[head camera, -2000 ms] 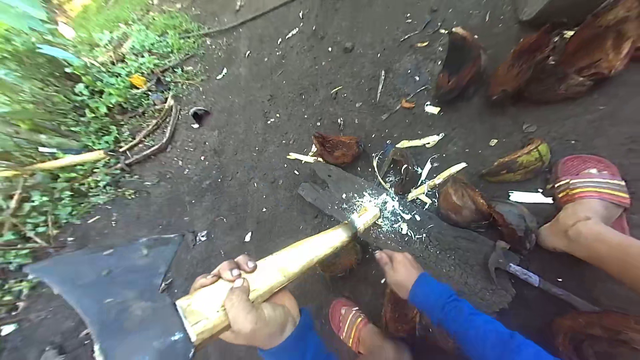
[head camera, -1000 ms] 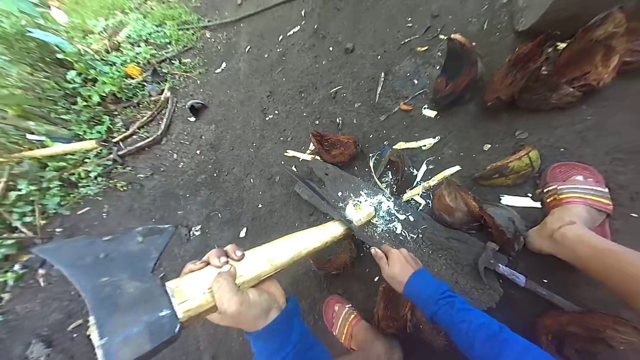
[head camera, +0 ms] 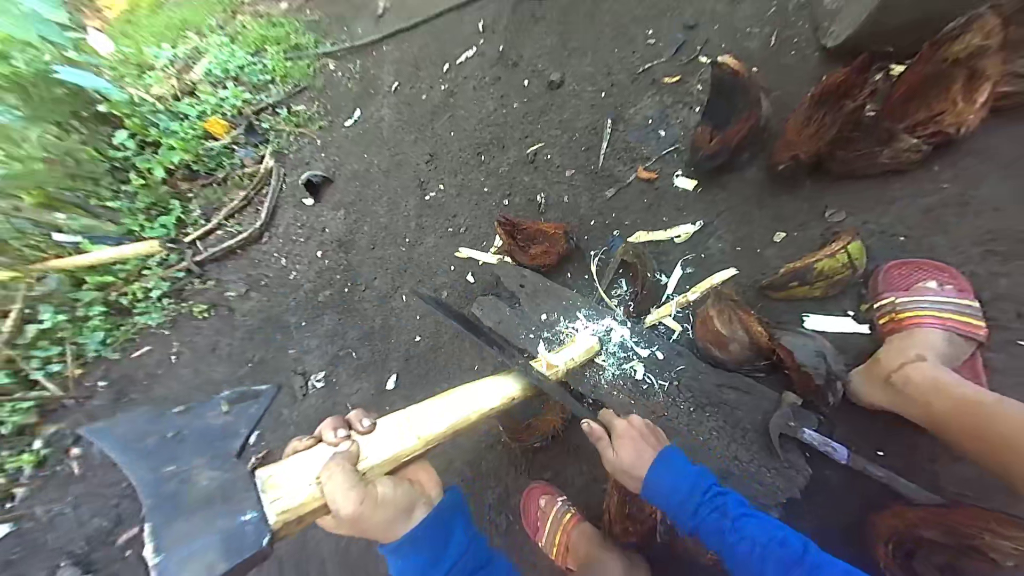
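My left hand is closed around a pale wooden handle, close beside the broad dark metal axe head at its lower left end. The handle slants up to the right, and its far end lies over a dark wooden board. In my right hand is a long dark blade, probably a machete, whose grip is hidden by my fingers. The blade crosses the handle near its far end. White wood shavings are scattered around that end.
Coconut husks lie beside and beyond the board. A hammer rests at its right end. My sandalled feet stand right and below. Green plants and dry sticks border the soil at left; a grey stone block is at top right.
The blade now shows plainly across the handle, its tip pointing up and left; one second ago it lay nearer the handle's end. My left hand keeps its hold on the handle.
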